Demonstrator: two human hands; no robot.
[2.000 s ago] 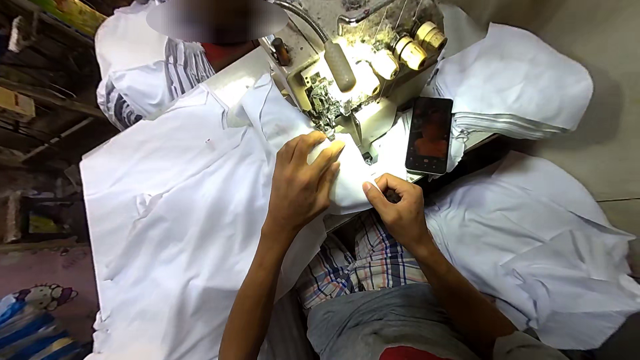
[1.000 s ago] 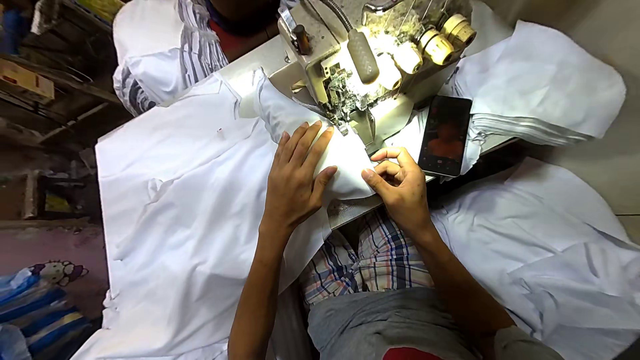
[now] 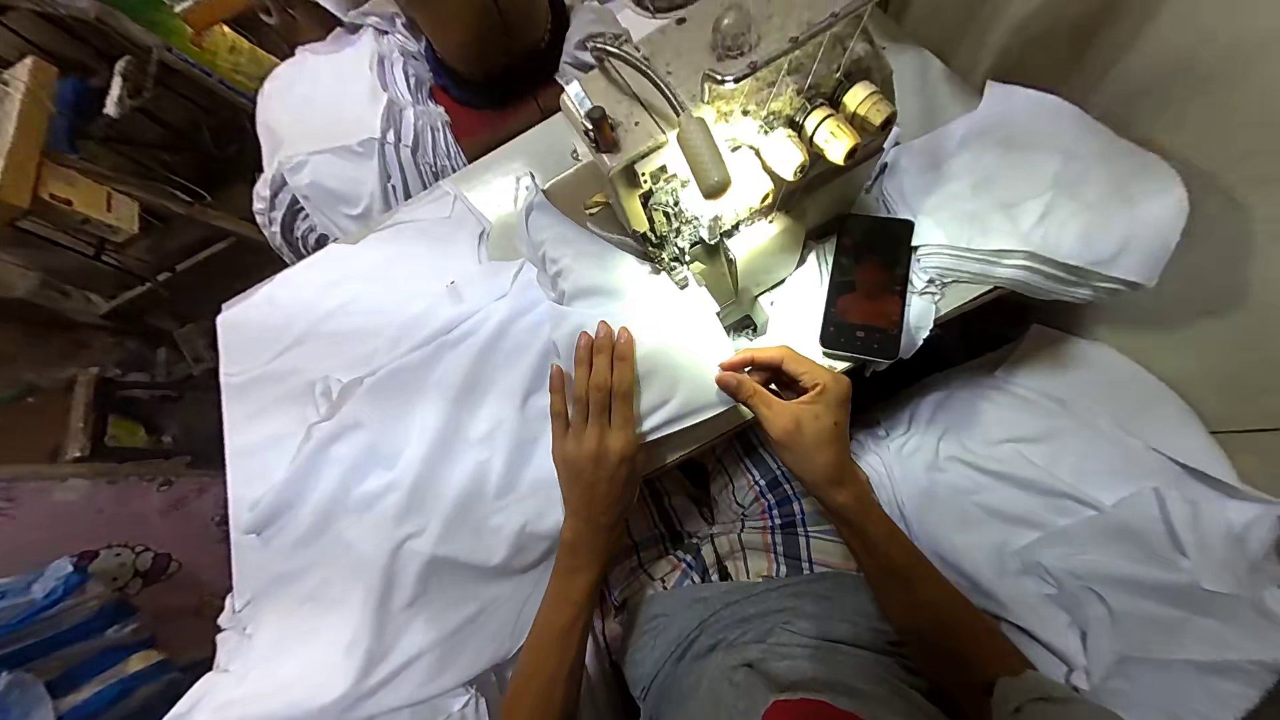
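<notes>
White fabric [image 3: 420,400] spreads over the sewing table, its right part lying beneath the lit presser-foot area of an overlock sewing machine [image 3: 690,230]. My left hand [image 3: 596,430] rests flat on the cloth, palm down, gripping nothing. The thumb and forefinger of my right hand [image 3: 790,400] pinch the fabric's edge near the front of the table, just below the machine's needle area. A small lamp [image 3: 704,155] on a bent metal neck shines over the stitching area. Thread tension dials [image 3: 830,133] sit on the machine.
A smartphone [image 3: 866,288] lies right of the needle area, beside stacked white fabric pieces [image 3: 1040,200]. More white cloth [image 3: 1080,520] is heaped at lower right. Another fabric stack [image 3: 340,130] is at upper left, next to another person's dark limb [image 3: 490,40]. Cluttered shelving [image 3: 120,190] stands at left.
My left hand has moved back from beside the needle area and now lies flat, fingers straighter. My right hand stays at the fabric's edge. The view has shifted a little.
</notes>
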